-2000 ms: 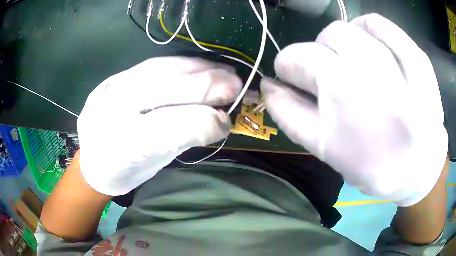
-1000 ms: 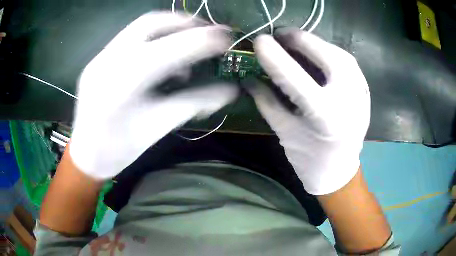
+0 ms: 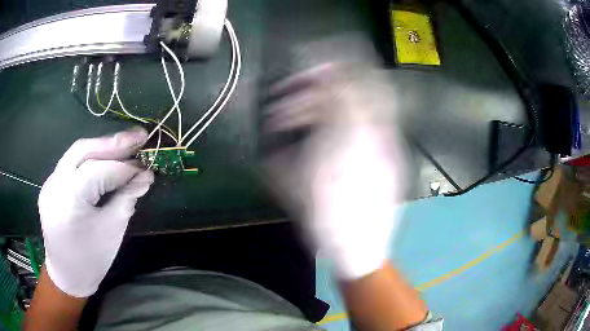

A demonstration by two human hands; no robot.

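Note:
The small circuit board (image 3: 169,161) lies green solder side up near the mat's front edge. White leads (image 3: 178,106) and a thin yellow wire run from its top edge up to the white unit (image 3: 97,31). My gloved left hand (image 3: 94,200) pinches the board's left end between thumb and fingers; the fingertips hide that end. Thin solder wire (image 3: 21,180) runs into the left hand from the left. My gloved right hand (image 3: 343,161) is away to the right of the board, strongly blurred; whether it holds anything cannot be told.
The black end bracket (image 3: 173,29) and white round cylinder (image 3: 208,27) are at the top. A yellow sponge (image 3: 416,37) sits in a dark holder at upper right. A black cord (image 3: 511,68) curves down the right side. A green basket (image 3: 11,284) is at lower left.
The view has swung right, bringing the unit and sponge into sight. My right hand has left the board and moved right. My left hand has closed on the board's left end.

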